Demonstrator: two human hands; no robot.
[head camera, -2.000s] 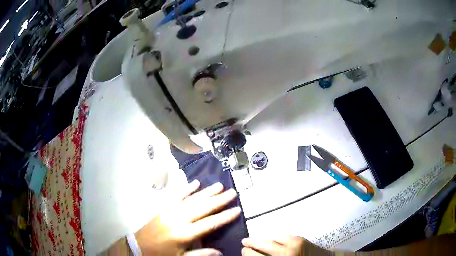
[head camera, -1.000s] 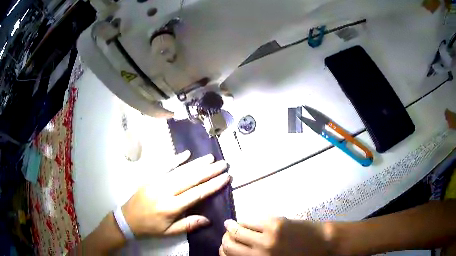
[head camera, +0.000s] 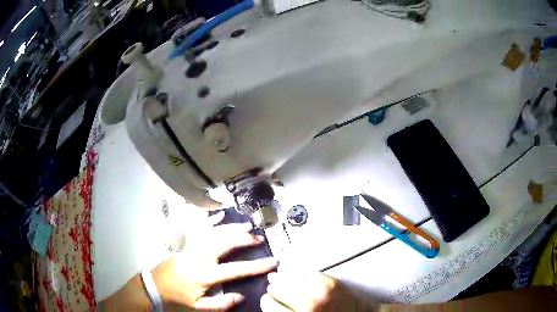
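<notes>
A dark fabric strip (head camera: 246, 289) runs from the needle area of the white sewing machine (head camera: 269, 73) down toward me. My left hand (head camera: 211, 265) lies flat on the strip with fingers spread, close below the presser foot area (head camera: 259, 207). My right hand (head camera: 302, 291) is at the strip's right edge near the bottom, with its fingers pinched on the edge; glare washes out part of it. The strip's lower end is cut off by the frame.
Right of the needle are a round metal disc (head camera: 297, 215), a small grey plate (head camera: 351, 210), thread snips with blue and orange handles (head camera: 403, 230) and a black smartphone (head camera: 438, 180). Brown board with red print (head camera: 67, 244) is at left. A blue tube (head camera: 214, 25) is behind the head.
The view has shifted, so the machine and tools sit lower than one second ago. The strip has moved forward under the machine head, and both hands are closer to the needle.
</notes>
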